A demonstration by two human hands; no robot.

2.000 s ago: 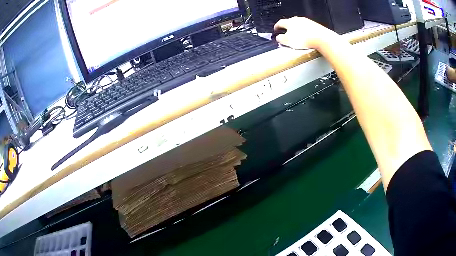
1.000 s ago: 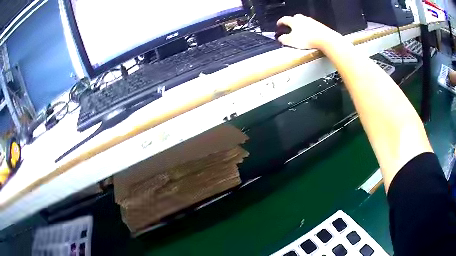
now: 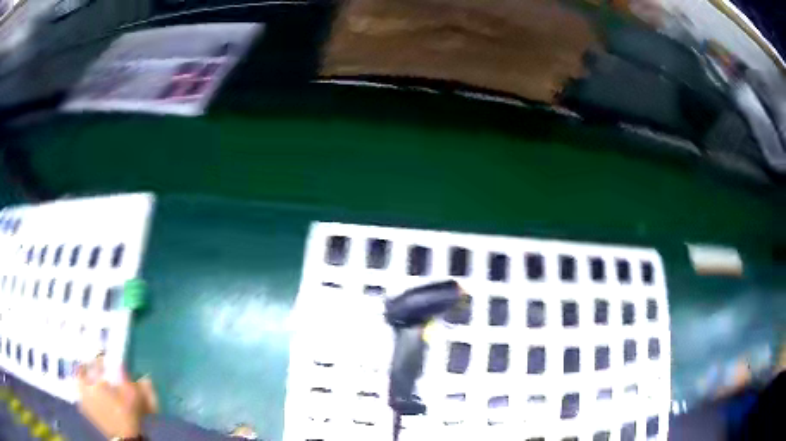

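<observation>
A white slotted tray [image 3: 302, 344] lies in front of me on the green mat. Dark rounded units [image 3: 535, 312] fill many pockets; several left-hand pockets look empty. A black handheld scanner [image 3: 408, 357] lies on the tray's left part, untouched, with its head towards the back right. My left hand [image 3: 116, 400] is blurred at the lower left, at the near right corner of a second white tray [image 3: 138, 232] with dark units. Whether it holds anything cannot be told. My right hand is not visible; a dark shape, perhaps a sleeve, is at the lower right edge.
A green tag [image 3: 135, 295] sits on the left tray's right edge. A pale tray with reddish units [image 3: 129, 105] is at the back left. Brown cardboard sheets [image 3: 457, 43] are at the back. A short pale block [image 3: 714, 259] lies on the mat at the right.
The view has swung down from the monitor and keyboard to the trays. My right hand has left the mouse and the picture. My left hand has come into view.
</observation>
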